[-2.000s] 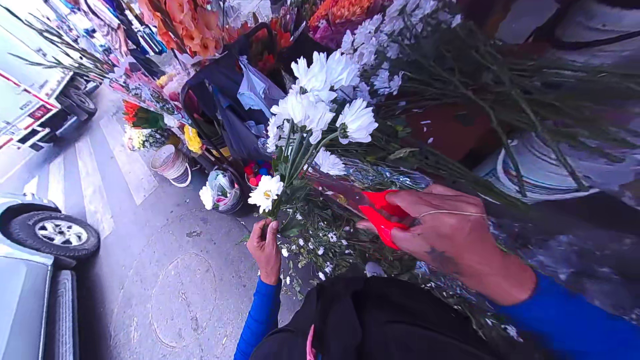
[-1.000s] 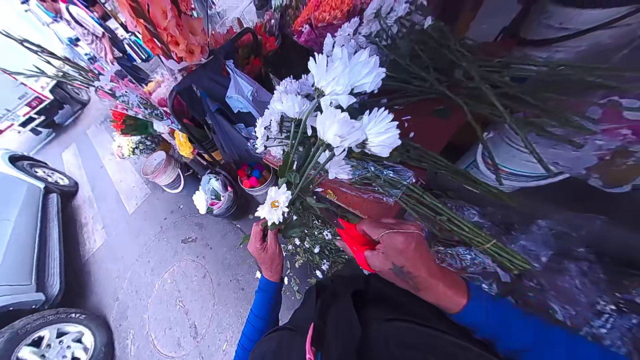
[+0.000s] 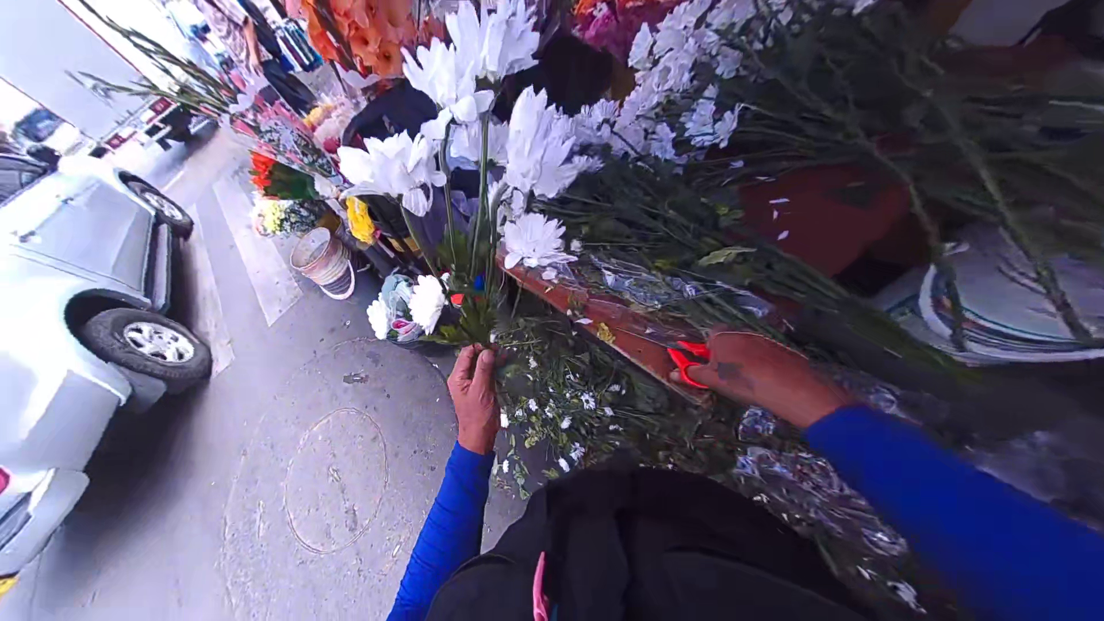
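My left hand (image 3: 474, 397) grips the lower stems of a bunch of white chrysanthemums (image 3: 535, 151), whose heads spread above it. One white bloom (image 3: 427, 304) sits low on the bunch, just above and left of my fingers. My right hand (image 3: 755, 371) is closed on the red handles of a pair of scissors (image 3: 687, 362) at the edge of a reddish-brown board (image 3: 595, 319). The scissor blades are hard to make out against the clear plastic wrap. Long green stems lie on the board behind my right hand.
Small white flowers (image 3: 578, 423) and cut greenery lie below the board. A woven bucket (image 3: 323, 261) and wrapped bouquets stand at the left on the pavement. White buckets (image 3: 1000, 302) are at the right. A silver car (image 3: 78, 285) is on the road, and a person (image 3: 259, 52) stands farther back.
My right hand with the red scissors has moved away from the bunch, toward the right. My left hand keeps its hold on the stems. A silver car shows more fully at the left.
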